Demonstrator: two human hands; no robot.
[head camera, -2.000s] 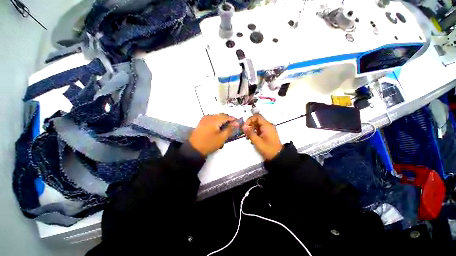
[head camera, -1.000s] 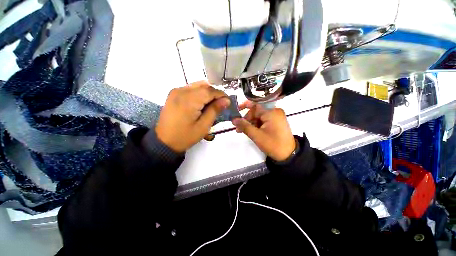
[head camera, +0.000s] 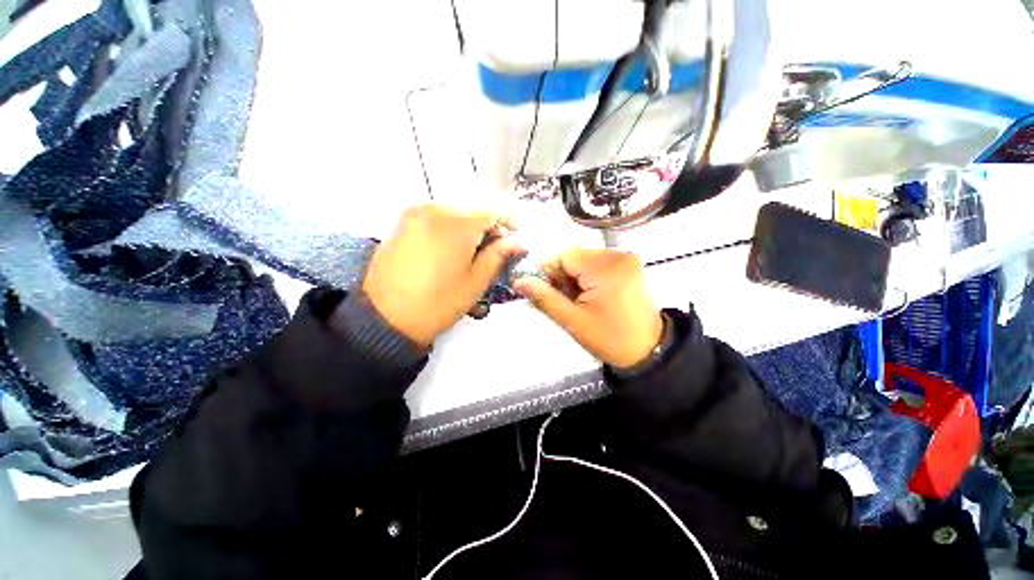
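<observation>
My left hand (head camera: 437, 272) and my right hand (head camera: 603, 304) meet in front of the sewing machine's needle area (head camera: 607, 193). Both pinch the end of a denim strip (head camera: 278, 232), of which only a small grey-blue bit shows between the fingertips. The strip's pale side runs left from under my left hand to the strip pile (head camera: 125, 283), a tangle of dark blue and pale grey-blue bands. The white sewing machine head (head camera: 510, 125) with a blue stripe stands just behind my hands. The fingers hide most of the held end.
A black phone (head camera: 819, 256) lies on the white table (head camera: 499, 363) at right, with a yellow item (head camera: 856, 211) behind it. A white earphone cable (head camera: 542, 499) hangs over the black jacket. Below right are a blue crate (head camera: 935, 329), denim and a red item (head camera: 947, 431).
From two seconds to one second ago the view moved closer to the machine. Since then, the fingertips have shifted slightly and less of the held denim shows between them.
</observation>
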